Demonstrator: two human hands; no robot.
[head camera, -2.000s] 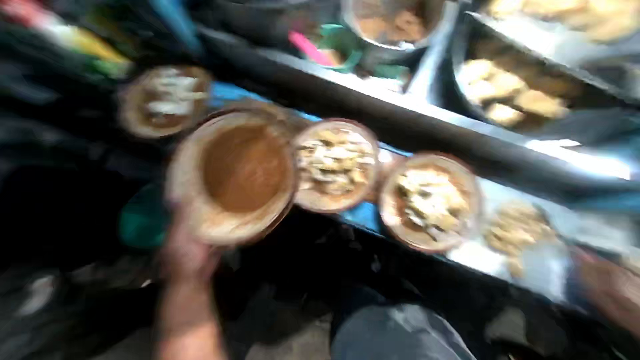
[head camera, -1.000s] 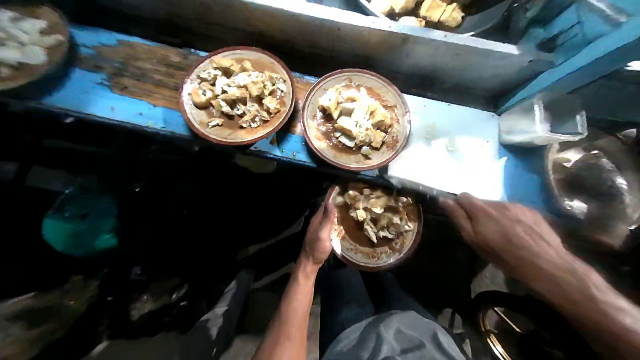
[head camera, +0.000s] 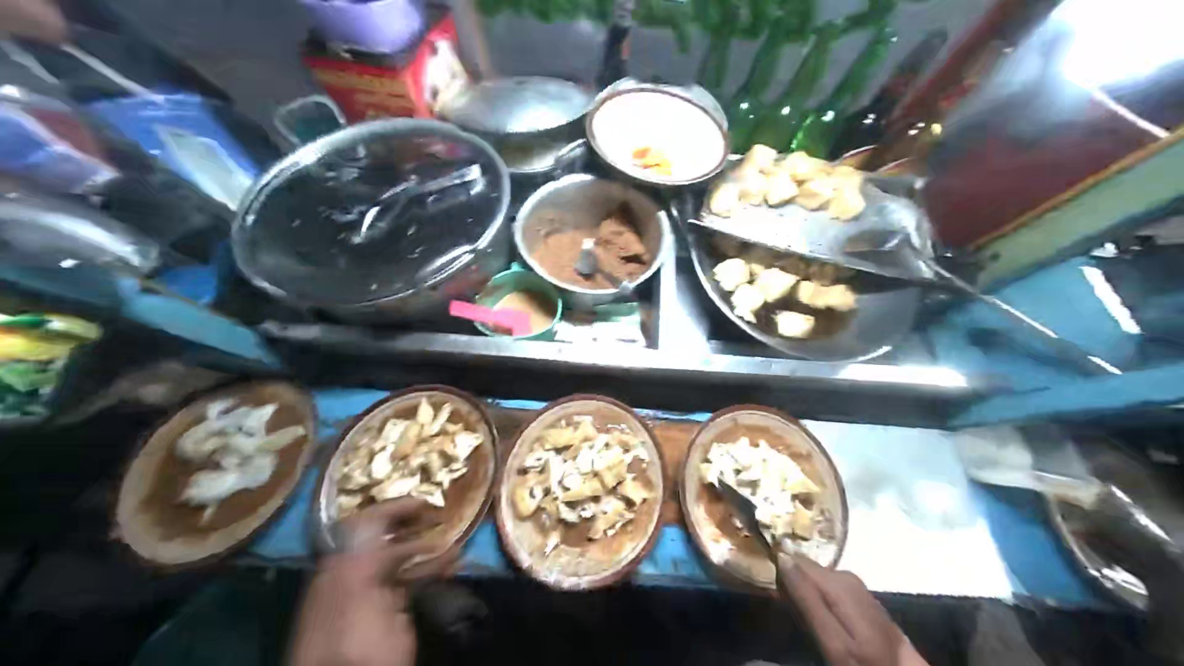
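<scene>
Four round plates with brown sauce stand in a row on a blue wooden ledge. The leftmost plate (head camera: 148, 518) carries white pieces. On the second plate (head camera: 338, 462) lie cut pale-brown pieces, and my blurred left hand (head camera: 370, 564) is over its lower edge; whether it touches the rim I cannot tell. A third plate (head camera: 578, 569) bears similar pieces with white bits. My right hand (head camera: 842, 601) grips a knife (head camera: 745, 513), its dark blade down at the food on the rightmost plate (head camera: 823, 453).
Behind a metal edge (head camera: 592, 356) stand a large lidded pot (head camera: 370, 213), a bowl of brown paste (head camera: 592, 231), a green cup (head camera: 546, 324) with a pink handle, and a wok (head camera: 832, 342) under a skimmer (head camera: 851, 236) of fried pieces. A white sheet (head camera: 906, 518) lies right of the plates.
The plate my left hand held below the ledge a second ago is no longer there; four plates now stand in the row. My left hand is over another plate. The view has swung up.
</scene>
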